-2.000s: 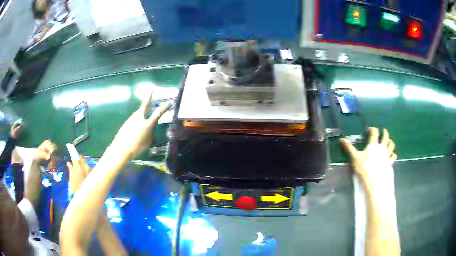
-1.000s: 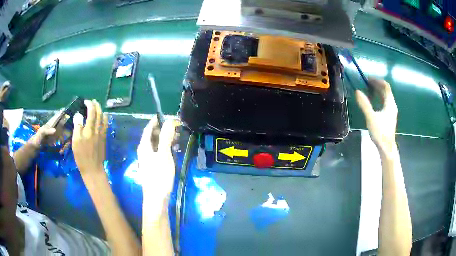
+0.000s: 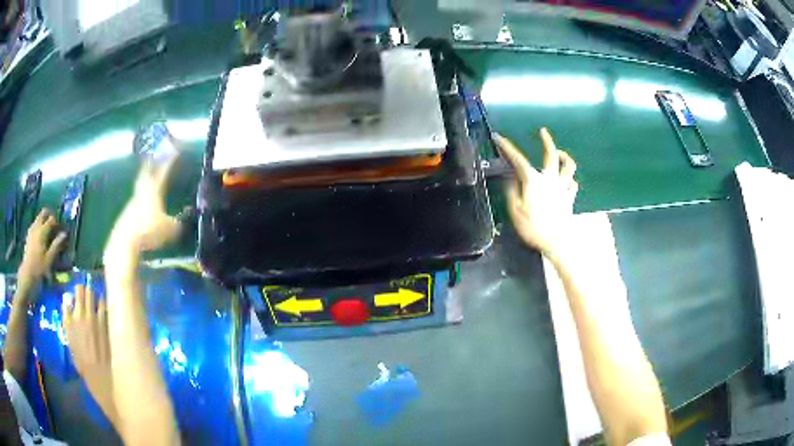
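The press platen (image 3: pixel 418 104) is down on the orange jig (image 3: pixel 331 171), which shows only as a thin strip; whatever lies in it is hidden. The black press base (image 3: pixel 344 222) is below, with the start button panel (image 3: pixel 351 312) on its front. My left hand (image 3: pixel 144 213) is blurred, left of the base, thumb and fingers spread; its fingertips overlap a blurred pale-blue patch (image 3: pixel 154 138) over the belt. My right hand (image 3: pixel 541 196) is right of the base, fingers spread, a fingertip close to a dark phone frame (image 3: pixel 478 120) beside the press.
The green conveyor belt (image 3: pixel 575 131) runs behind the press, with a phone frame (image 3: pixel 702 152) at right and others at left. A neighbour's hands (image 3: pixel 42 248) are at left over blue sheet (image 3: pixel 196 322). A white strip (image 3: pixel 566 348) lies under my right forearm; blue film (image 3: pixel 387 396) lies in front.
The platen has come down over the jig, which was open to view. My left hand no longer shows the thin, pale object it held. My right hand has opened from a dark, narrow object. The view has shifted.
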